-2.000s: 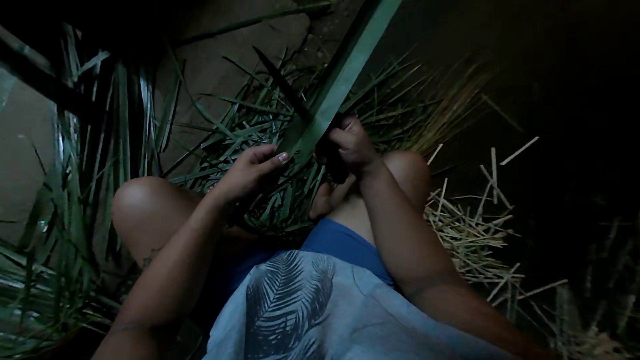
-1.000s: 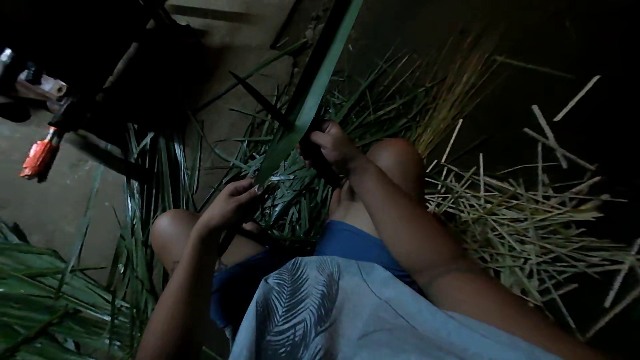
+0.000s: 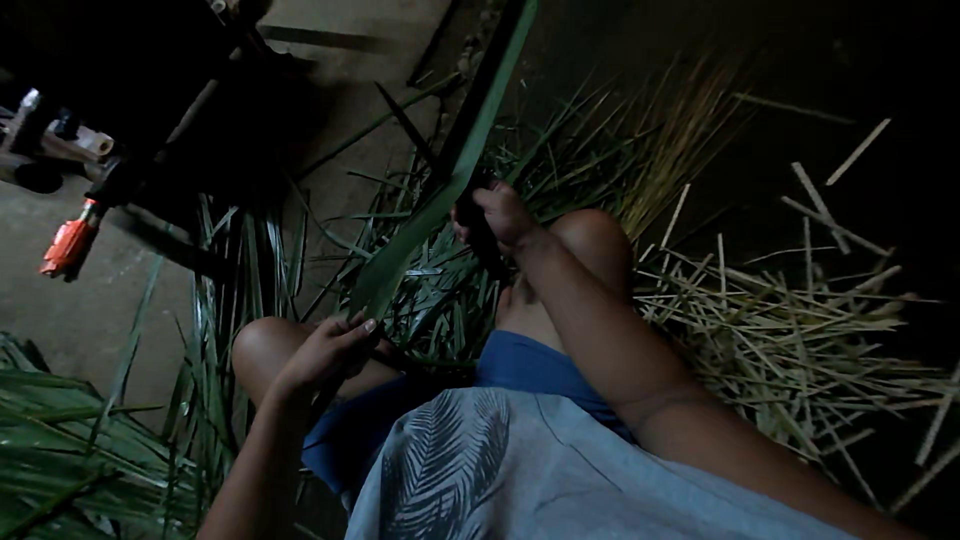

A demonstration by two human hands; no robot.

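Observation:
A long green leaf strip (image 3: 420, 225) runs from the top of the view down to my left hand (image 3: 334, 346), whose thumb and fingers pinch its lower end. My right hand (image 3: 499, 214) is closed around the dark handle of a knife, beside the strip's middle. The knife's dark, narrow blade (image 3: 407, 124) points up and left, partly behind the strip, and seems to touch it. Under both hands, between my knees, lies a heap of narrow green leaf strips (image 3: 427, 307). Shadow hides the handle's details.
Long green leaves (image 3: 67, 442) cover the floor at lower left, with more (image 3: 247, 262) beside my left knee. Pale cut stalks (image 3: 780, 322) lie scattered at right. A dark machine-like object with an orange part (image 3: 69, 247) stands at upper left.
My left hand has moved down and away from my right hand along the strip, so a longer stretch shows between them. The view has shifted left, bringing in the orange part.

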